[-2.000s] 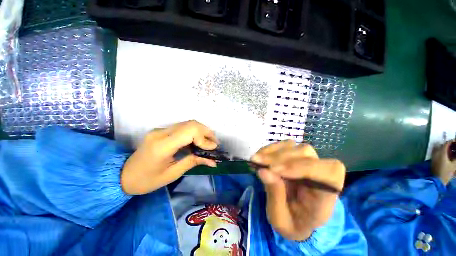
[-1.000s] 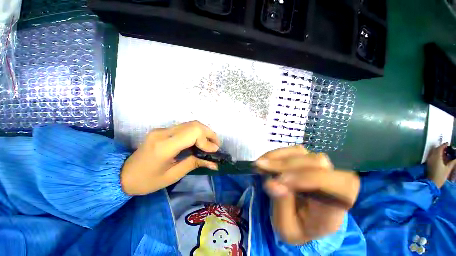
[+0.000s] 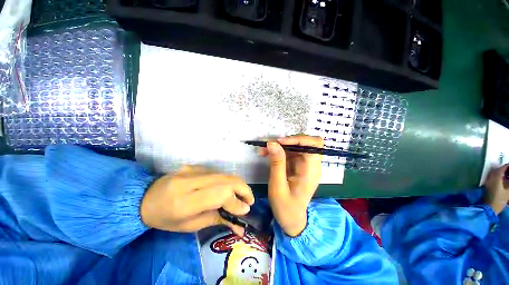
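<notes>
My left hand (image 3: 192, 199) holds a small glossy black housing (image 3: 230, 217) between thumb and fingers, low in front of my chest, below the sheet's near edge. The fingers hide part of it. My right hand (image 3: 293, 178) holds dark tweezers (image 3: 304, 148) over the near part of the white sheet (image 3: 178, 111). Their tip points left over bare sheet. Tiny grey-gold specks (image 3: 273, 100) lie scattered mid-sheet, beyond the tweezers. Rows of small black parts (image 3: 336, 114) lie in a clear blister tray (image 3: 385, 125) at the sheet's right end.
A black foam tray (image 3: 279, 50) with black housings (image 3: 318, 21) in some compartments runs along the far side. Dimpled clear trays (image 3: 72, 89) and a crumpled plastic bag (image 3: 12, 61) are at left. Another person's hand (image 3: 495, 188) and blue sleeve are at the right edge.
My right hand has moved away from the housing, left and up over the sheet, with the tweezers now lying nearly flat. My left hand has lowered with the housing. The view has shifted slightly.
</notes>
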